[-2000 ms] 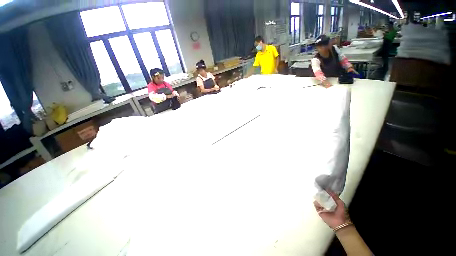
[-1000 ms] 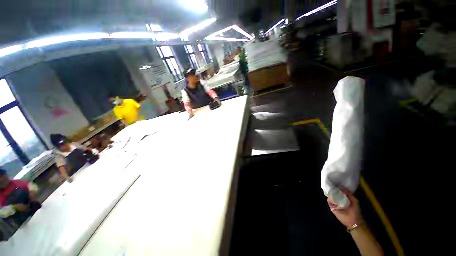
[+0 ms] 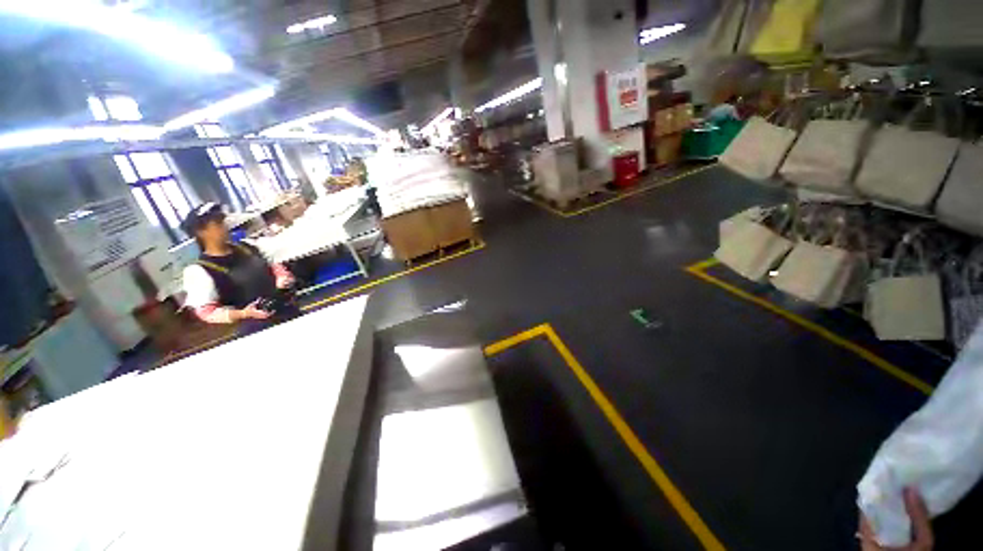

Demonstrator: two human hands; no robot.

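Observation:
A white bundle (image 3: 936, 441), crumpled and long, shows at the right edge, partly cut off by the frame. My right hand (image 3: 900, 527) grips its lower end in the bottom right corner; only some fingers show. My left hand is not in the picture. The white worktable (image 3: 253, 404) lies at the lower left, with white sheet material (image 3: 97, 474) on its near left part.
A person in a dark apron (image 3: 239, 274) stands behind the table's far end. A shelf with shiny sheets (image 3: 447, 463) adjoins the table's right side. Pale bags (image 3: 825, 156) hang at the right. Grey floor (image 3: 604, 258) with yellow lines lies between. A loaded carton pallet (image 3: 429, 231) stands ahead.
The view has swung to the right, away from the table. The bundle, lifted off the table earlier, has moved from centre right to the right edge with my right hand. The hanging bags have come into view.

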